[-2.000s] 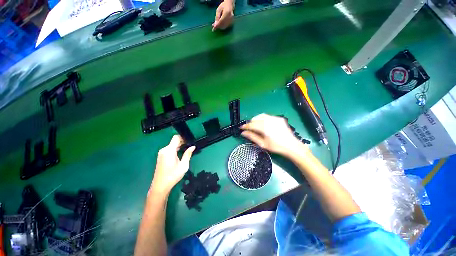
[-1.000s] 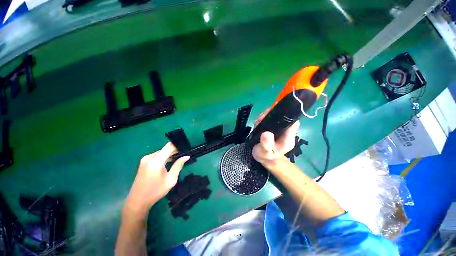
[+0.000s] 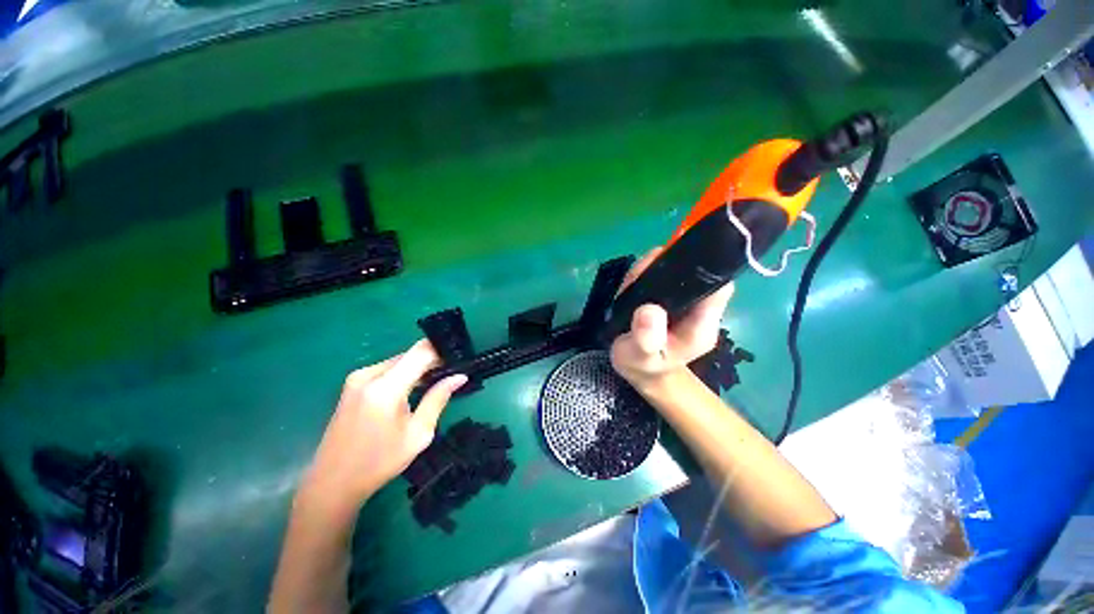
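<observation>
A black three-pronged bracket is held just behind the screw dish, its prongs pointing away from me. My left hand grips the bracket's left end between thumb and fingers. My right hand is closed around the black and orange electric screwdriver, which leans down to the bracket's right end; its tip is hidden. The round screw dish holds dark screws, mostly at its lower right. Small black pieces lie in a heap left of the dish and in another heap partly behind my right wrist.
Another bracket lies on the green bench behind my left hand. More frames lie at the far left, with a pile at lower left. A cooling fan and a metal post stand right, beyond the black cord.
My right hand has left the bracket and taken hold of the screwdriver, bringing it left to the bracket's right end. My left hand keeps the bracket. The view has shifted, and the far person's hand is out.
</observation>
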